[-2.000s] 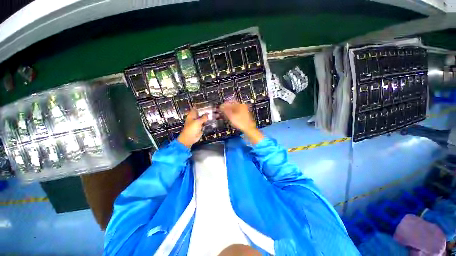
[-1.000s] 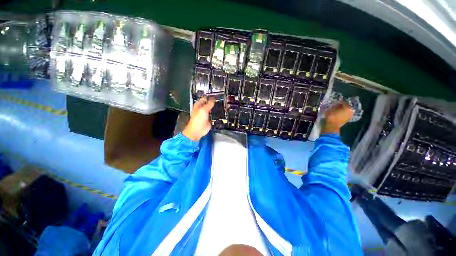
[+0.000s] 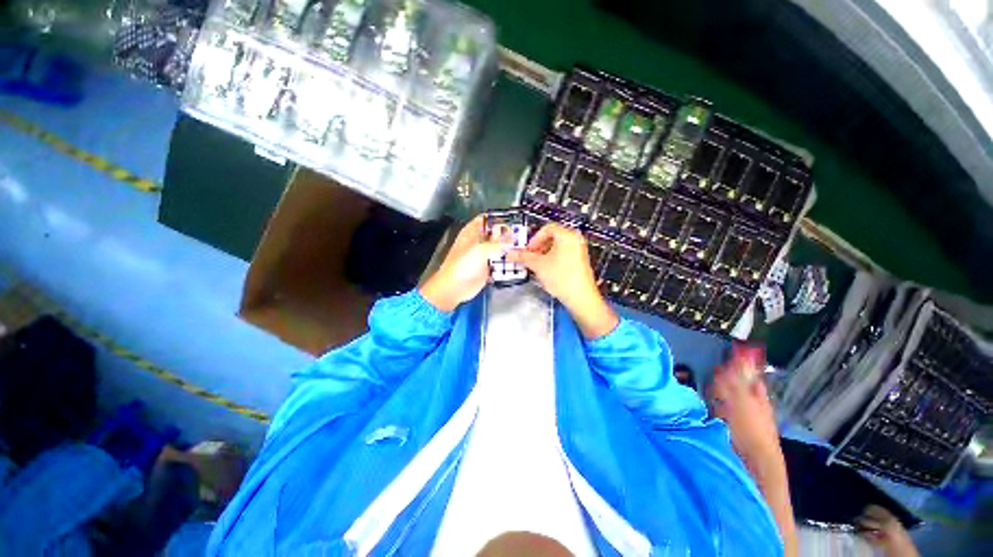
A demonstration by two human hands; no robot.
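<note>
My left hand holds a black front housing upright over the near left corner of the dark housing tray. A white keypad with dark marks shows in the housing's lower part. My right hand has its fingertips on the keypad area; whether they grip anything is hidden. The housing tray has three rows of dark pockets. A few green circuit boards lie on its far row.
A clear blister tray with boards is at left, above an open brown carton. Loose keypads and stacked trays are at right. Another person's arm reaches in from the lower right.
My right hand has come back from the loose keypads to the housing in my left hand. The view has turned, so the trays appear tilted. Another person's arm has appeared at right.
</note>
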